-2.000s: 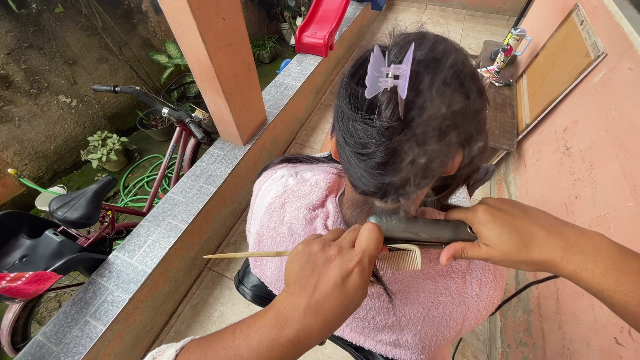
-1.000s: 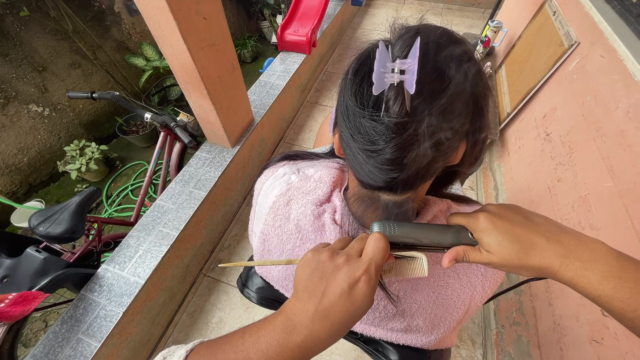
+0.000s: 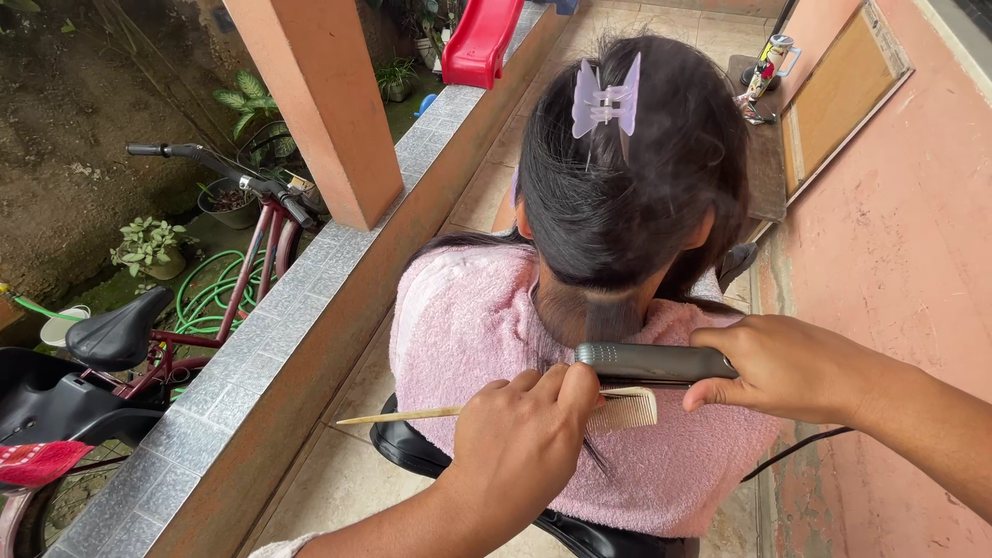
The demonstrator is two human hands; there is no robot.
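A seated person seen from behind has dark hair (image 3: 620, 209) pinned up with a lilac butterfly claw clip (image 3: 607, 101). Over the shoulders lies a pink towel (image 3: 465, 325). My right hand (image 3: 775, 372) grips a dark hair straightener (image 3: 659, 361), which lies across a thin section of hair below the nape. My left hand (image 3: 527, 434) holds a cream rat-tail comb (image 3: 632, 409) just under the straightener, its thin tail pointing left. Loose hair ends hang below the comb. Whether the left fingers also pinch hair is hidden. Faint smoke or steam shows by the head.
At left, a low tiled wall (image 3: 256, 329) and an orange pillar (image 3: 318, 101) stand beside a bicycle (image 3: 225, 310). Toward the top are a red plastic slide (image 3: 482, 43) and a wooden bench (image 3: 756, 155) with a mug (image 3: 771, 66). A cord (image 3: 798, 448) runs by the pink wall (image 3: 899, 256).
Both hands keep hold of the comb and the straightener near the nape. The thick smoke over the hair two seconds ago has thinned.
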